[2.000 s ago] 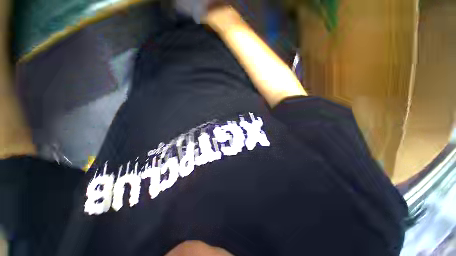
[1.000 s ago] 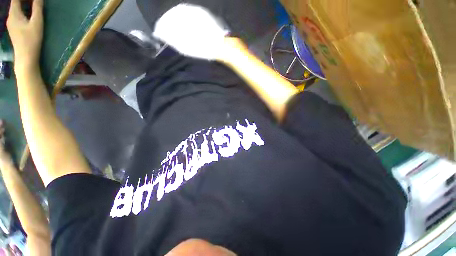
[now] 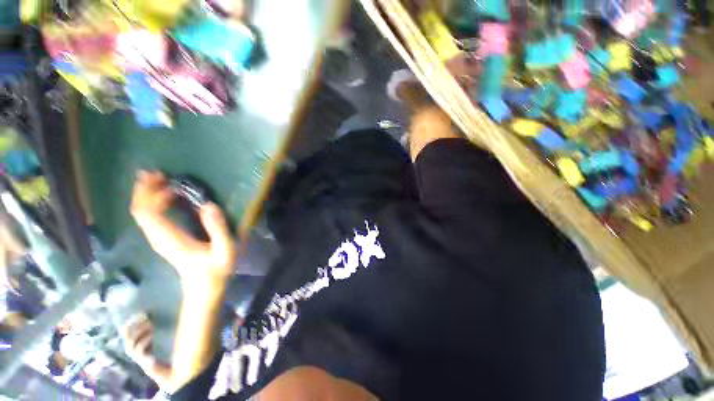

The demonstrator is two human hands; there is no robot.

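My left hand [image 3: 184, 235] is bare and reaches over the green bench at the left. Its thumb and fingers are around a dark glossy part [image 3: 190, 193], which is blurred and partly hidden by the hand. My right hand [image 3: 402, 84] shows small and blurred in its white glove at the top centre, close beside the cardboard box [image 3: 540, 180]. The box edge partly covers that arm, and its fingers cannot be made out. Many loose coloured clips [image 3: 603, 102] lie jumbled in the open box.
A blurred heap of coloured clips [image 3: 145, 51] lies on the bench [image 3: 109, 149] at upper left. The bench's yellowish edge runs between my arms. Another person's hand [image 3: 141, 337] shows at lower left. A white surface [image 3: 642, 345] lies beyond the box at lower right.
The view has swung, bringing the clip heap and the box's inside into sight. My left hand now has a dark part at its fingers. My gloved right hand is now beside the box edge.
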